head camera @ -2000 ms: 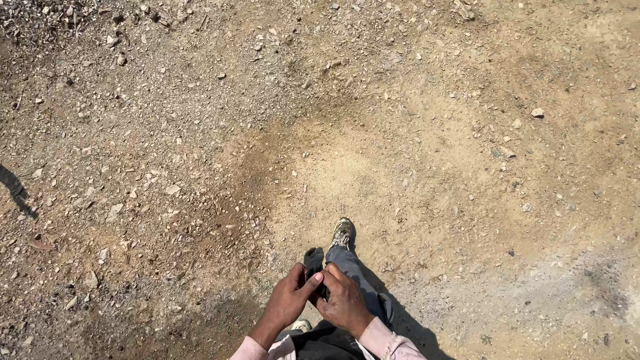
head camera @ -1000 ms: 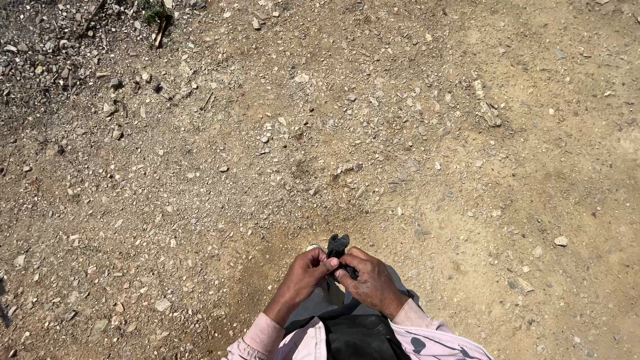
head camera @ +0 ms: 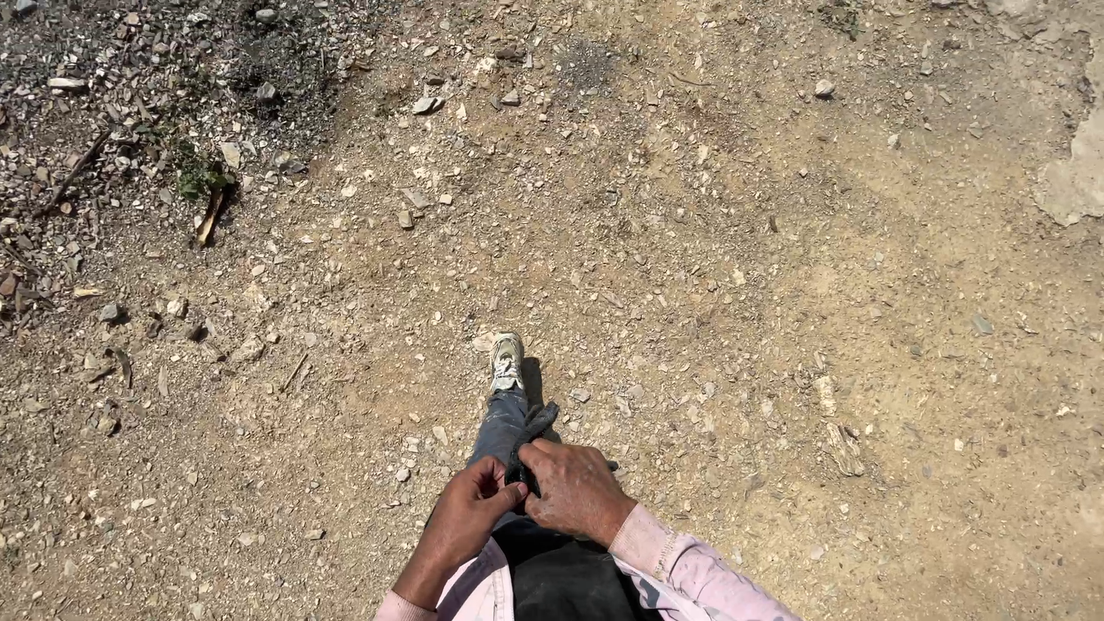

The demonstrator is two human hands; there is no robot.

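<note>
A black cloth-like item [head camera: 538,423], perhaps a glove or strap, is held between my two hands in front of my waist. On its left side my left hand [head camera: 473,509] pinches it with thumb and fingers. From the right my right hand [head camera: 571,485] grips it, the fingers curled over it. One end of the item sticks up above my knuckles; the rest is partly hidden by my fingers. Below the hands are a black garment [head camera: 565,578] and the pink sleeves of my top.
My shoe [head camera: 506,362] stands on dirt and gravel ground, with grey trousers above it. At the upper left lie darker gravel, a small green plant [head camera: 197,179] and a piece of wood [head camera: 210,216]. A pale, flat patch [head camera: 1078,168] lies at the right edge.
The ground in view has shifted, and a shoe is now extended ahead. Both hands stay together on the black item, whose end now sticks out to the upper right.
</note>
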